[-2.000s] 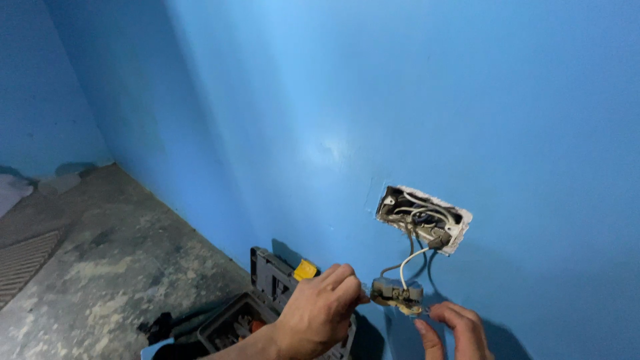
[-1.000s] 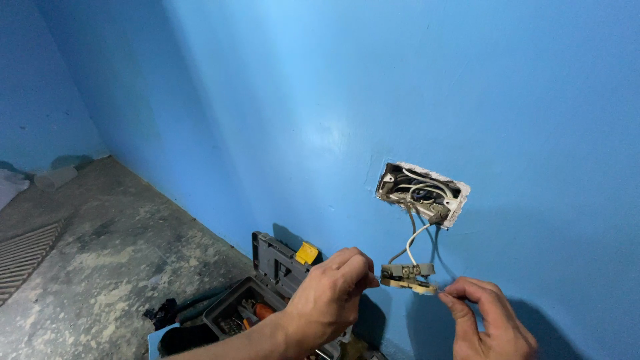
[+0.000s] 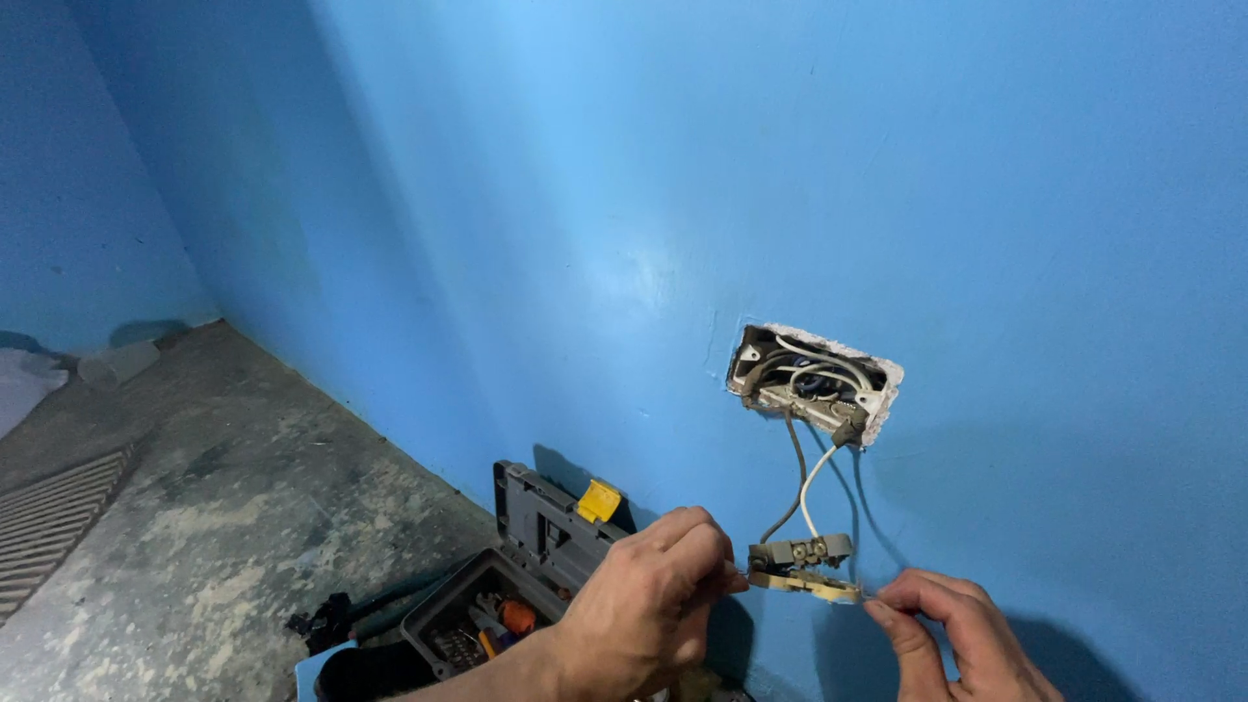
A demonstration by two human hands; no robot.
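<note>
An electrical socket module (image 3: 801,567), grey and cream, hangs below the wall box on a white wire (image 3: 811,492) and a grey-brown wire (image 3: 796,487). My left hand (image 3: 648,595) pinches its left end with thumb and fingers. My right hand (image 3: 941,629) has thumb and index finger closed at its right end, on a small metal tab. Above the module, the recessed electrical box (image 3: 814,382) has chipped plaster edges and holds several coiled wires. Dark tape wraps a wire joint (image 3: 851,427) at its lower right corner.
An open grey toolbox (image 3: 497,604) with a yellow latch (image 3: 599,500) and hand tools stands on the concrete floor (image 3: 263,487) by the blue wall (image 3: 585,244). A ribbed mat (image 3: 58,517) lies at the left. A translucent container (image 3: 119,364) and white bag (image 3: 27,385) rest near the corner.
My right hand was lower and closer to the left hand two seconds ago; it is now at the module's right end. The module's cream face has tilted more into view. The view has shifted slightly.
</note>
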